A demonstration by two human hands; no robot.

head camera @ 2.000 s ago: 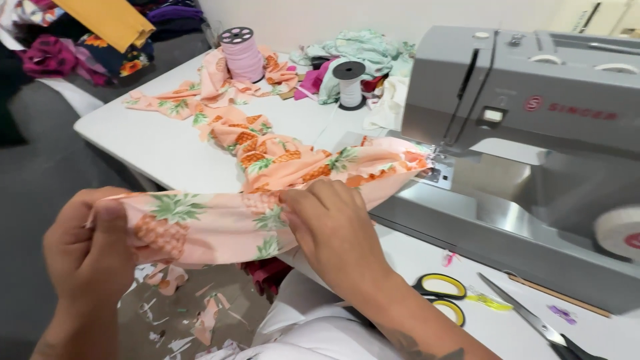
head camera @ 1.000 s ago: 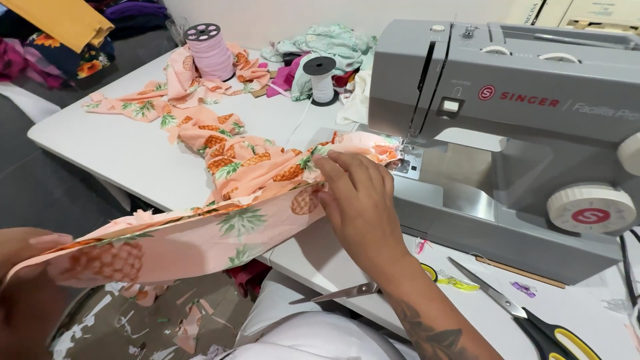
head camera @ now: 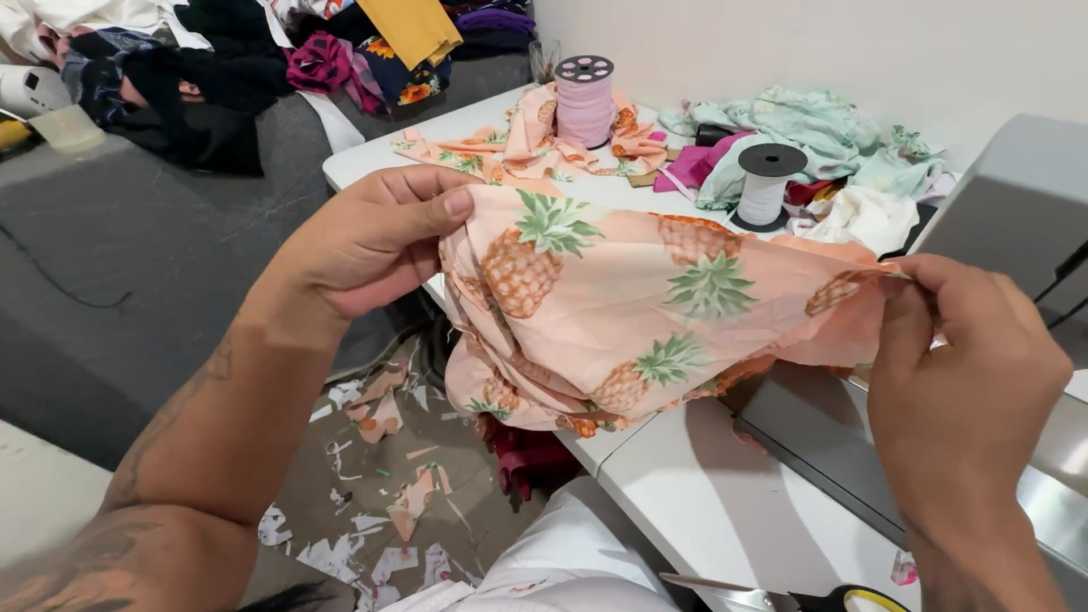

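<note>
Peach fabric with a pineapple print [head camera: 595, 297] is stretched between my two hands, above the edge of the white table. My left hand [head camera: 382, 238] pinches its upper left corner between thumb and fingers. At the narrow right end, my right hand [head camera: 960, 340] pinches the cloth close to the grey sewing machine [head camera: 1011, 187]. Gathered folds of the same cloth hang below on the left. The machine's needle area is hidden behind my right hand.
Behind the cloth stand a spool of pink elastic [head camera: 585, 106] and a white spool [head camera: 765, 187], beside mint fabric [head camera: 799, 127]. Scissors [head camera: 790, 595] lie at the table's front edge. Scraps [head camera: 408, 501] litter the floor. Piled clothes [head camera: 195, 76] cover a grey surface at left.
The pineapple cloth is away from the machine's needle area, where its end lay before, and is now held up and spread between both hands. The view has swung left.
</note>
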